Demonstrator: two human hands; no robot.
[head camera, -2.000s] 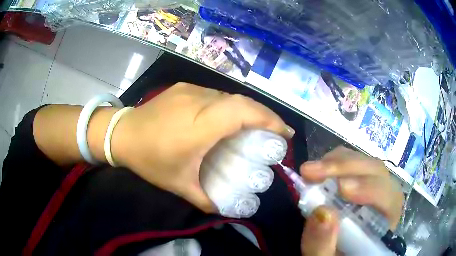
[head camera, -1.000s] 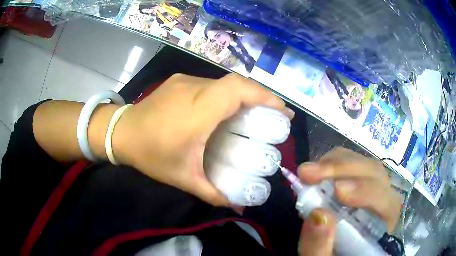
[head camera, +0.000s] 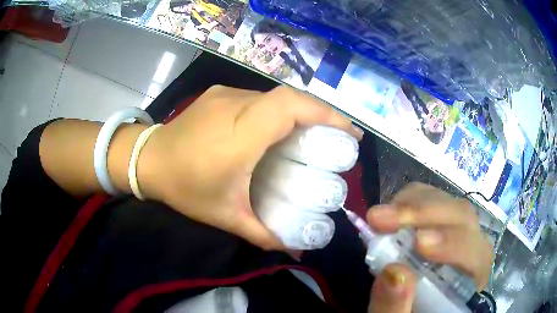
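My left hand (head camera: 214, 159) is closed around three white plastic housings (head camera: 305, 186), held side by side over my lap with their oval ends facing right. My right hand (head camera: 433, 232) holds a translucent whitish syringe (head camera: 415, 278) with a black part at its rear. Its thin pinkish needle (head camera: 358, 224) points up and left, with the tip at the lower right edge of the middle housing's end. Whether the tip touches is too small to tell.
A table with printed photo sheets (head camera: 366, 92) under a clear cover runs diagonally beyond my hands. Clear plastic trays (head camera: 427, 43) with a blue edge (head camera: 360, 52) are at the upper right. A white object (head camera: 211, 301) lies on my lap. Tiled floor (head camera: 91, 73) shows at left.
The needle tip has moved from the top housing's end down to the middle one. My left hand has shifted slightly up and turned the housings a little. Both grips are unchanged.
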